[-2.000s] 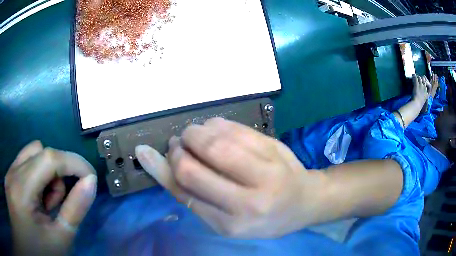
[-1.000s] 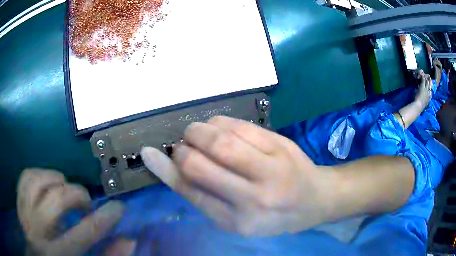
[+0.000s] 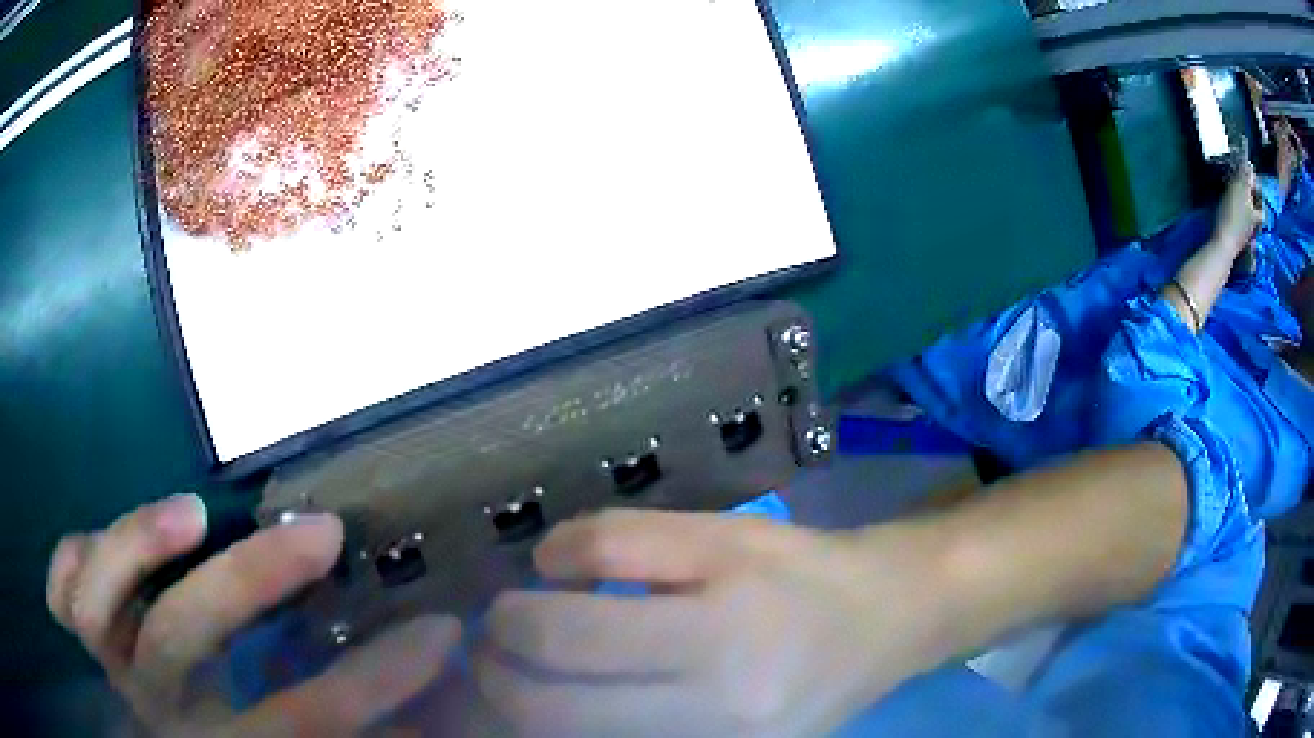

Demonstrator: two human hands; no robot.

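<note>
The loading fixture (image 3: 577,418), a dark grey-brown bar with engraved text, lies along the near rim of the white plate (image 3: 533,188). Its row of dark nests and its right end screws show. My left hand (image 3: 245,620) is at its left end, one finger over the corner and the thumb by the near edge, gripping it. My right hand (image 3: 692,620) is at the near edge, fingers curled under the middle nests; its fingertips are partly hidden and blurred, so its hold cannot be told. Copper-coloured parts (image 3: 274,116) are heaped on the plate's far left.
The plate lies on a green bench (image 3: 951,188). A grey rail (image 3: 1182,36) crosses at the upper right. Other workers' blue sleeves and hands (image 3: 1239,209) show at the right. A whitish translucent patch (image 3: 1023,363) is on the blue cloth nearby.
My right hand has moved off the nests to the near edge, uncovering them. My left hand has moved right onto the fixture's left end. Fixture and plate appear lower at the left in view.
</note>
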